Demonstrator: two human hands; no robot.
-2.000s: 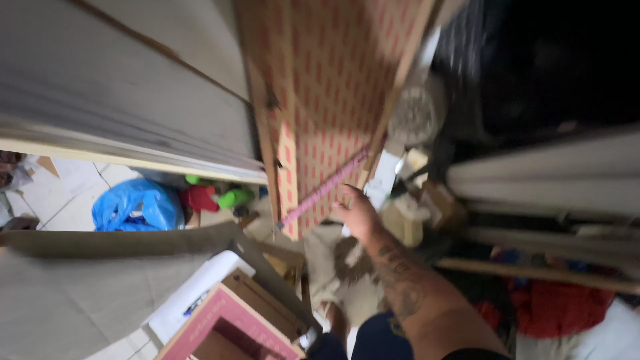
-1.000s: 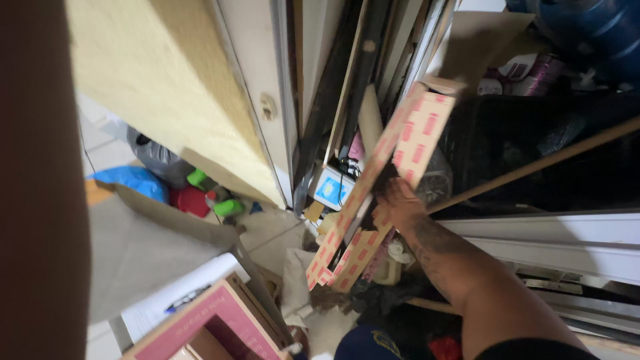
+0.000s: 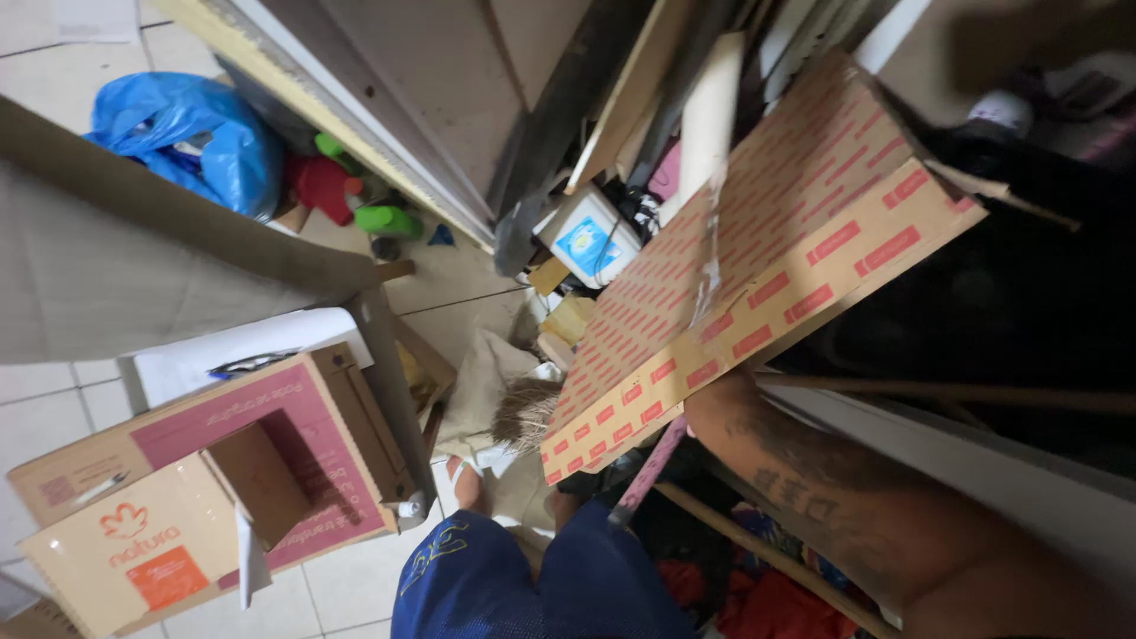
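Observation:
A large flat cardboard box point(image 3: 754, 240) with red printed marks slants across the right of the view. My right hand point(image 3: 710, 404) is at its lower edge, with the fingers mostly hidden behind the cardboard, so its grip cannot be made out. A pink patterned stick point(image 3: 652, 470) passes close under that hand, its dark end over my blue shorts. My left hand is out of view. Below the box's lower corner lie straw bristles point(image 3: 524, 413) and a beige cloth point(image 3: 479, 382).
At lower left, an opened cardboard box point(image 3: 169, 532) stands beside a grey upholstered surface point(image 3: 177, 257). A blue plastic bag point(image 3: 191, 142) lies on the tiles near green bottles point(image 3: 388, 221). A white container point(image 3: 593, 238), boards and a tube point(image 3: 710, 106) crowd the corner. A wooden pole point(image 3: 772, 555) slants at lower right.
The printed cardboard, seen narrow and folded a second ago, now shows a broad face. My right hand has gone from its visible side to behind its lower edge. The view has shifted.

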